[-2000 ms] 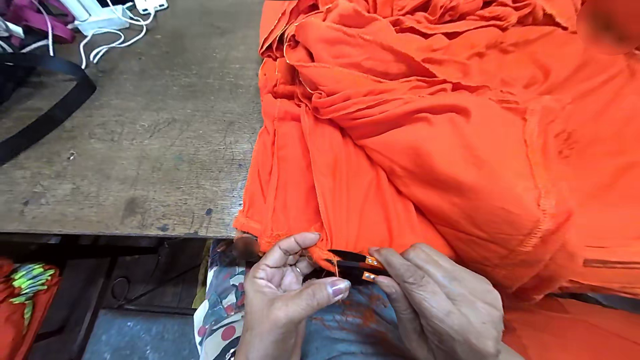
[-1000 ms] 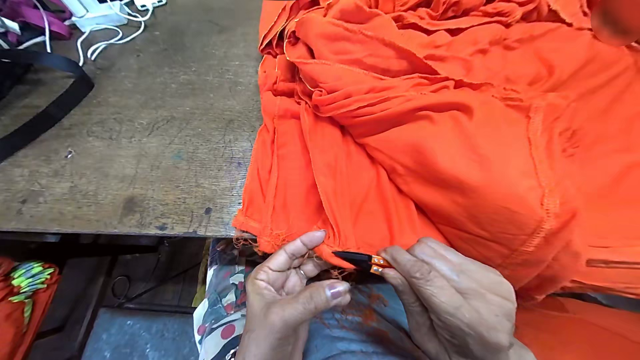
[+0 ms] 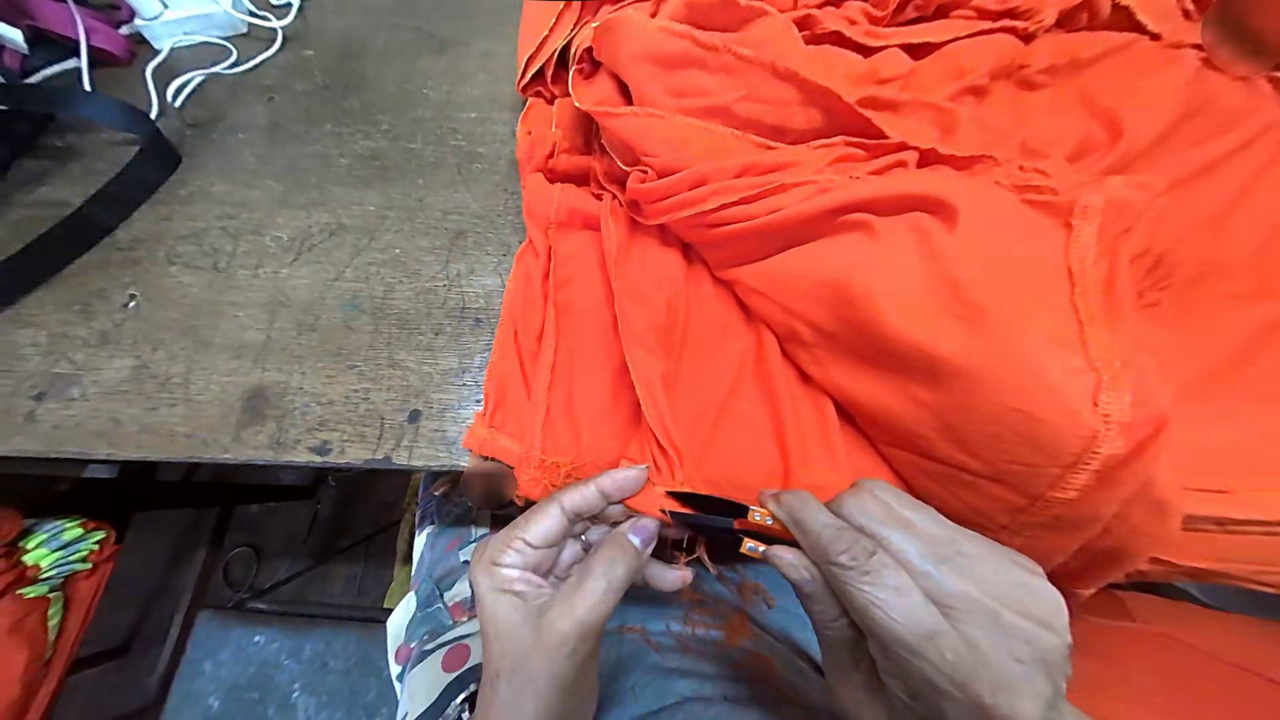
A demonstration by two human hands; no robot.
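A heap of orange fabric (image 3: 900,290) with overlocked seams covers the right of the table and hangs to its front edge. My left hand (image 3: 570,570) pinches the fabric's lower hem between thumb and fingers; a ring shows on one finger. My right hand (image 3: 900,590) grips small thread snips (image 3: 715,520) with black blades and orange parts. The blades are apart, pointing left at the hem close beside my left fingertips. Loose orange threads (image 3: 720,610) lie on the grey-blue cloth over my lap, below the snips.
The worn wooden table (image 3: 300,280) extends to the left. On it lie a black strap (image 3: 110,210) and white cords (image 3: 215,65) at the upper left. Below the table edge, an orange cloth bundle with a yellow-green tie (image 3: 60,560) sits beside a grey surface (image 3: 280,665).
The snips' blades, close together one second ago, now stand apart at the hem. Both hands stay near the same stretch of fabric edge.
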